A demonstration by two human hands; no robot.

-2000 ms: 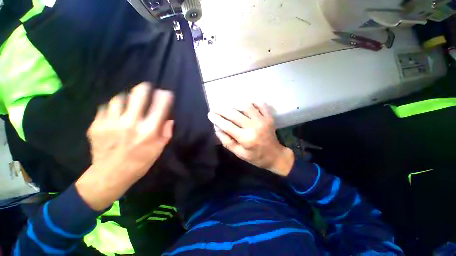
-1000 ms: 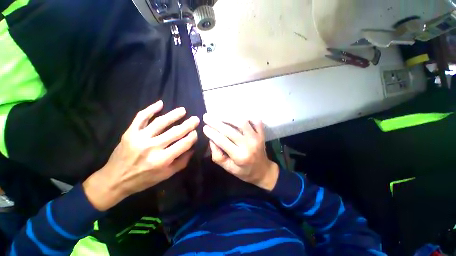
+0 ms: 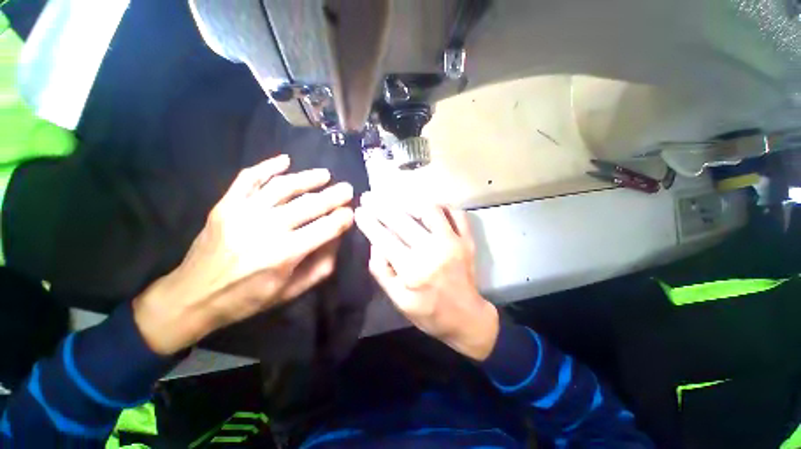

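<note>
The black fabric garment piece [image 3: 132, 202] lies over the pale machine bed [image 3: 562, 237], its right edge running up to the needle area under the sewing machine head [image 3: 307, 53]. My left hand [image 3: 263, 241] lies palm down on the cloth, fingers slightly spread toward the edge. My right hand [image 3: 426, 267] rests at the fabric edge, fingertips beside it, fingers close together. Whether its hidden thumb pinches the cloth cannot be seen. The presser foot is mostly hidden by the machine head. The knurled knob [image 3: 414, 153] is right of it.
Dark red thread snips [image 3: 634, 180] lie on the bed at right. Black cloth with neon strips [image 3: 720, 290] hangs at lower right. A white strip [image 3: 75, 53] and neon panels [image 3: 26, 131] are at upper left. Green printed stripes [image 3: 233, 430] show at the lap.
The machine head now fills more of the top of the view. Both hands have moved closer to the needle area with the cloth. My left hand came in beside my right hand from farther left.
</note>
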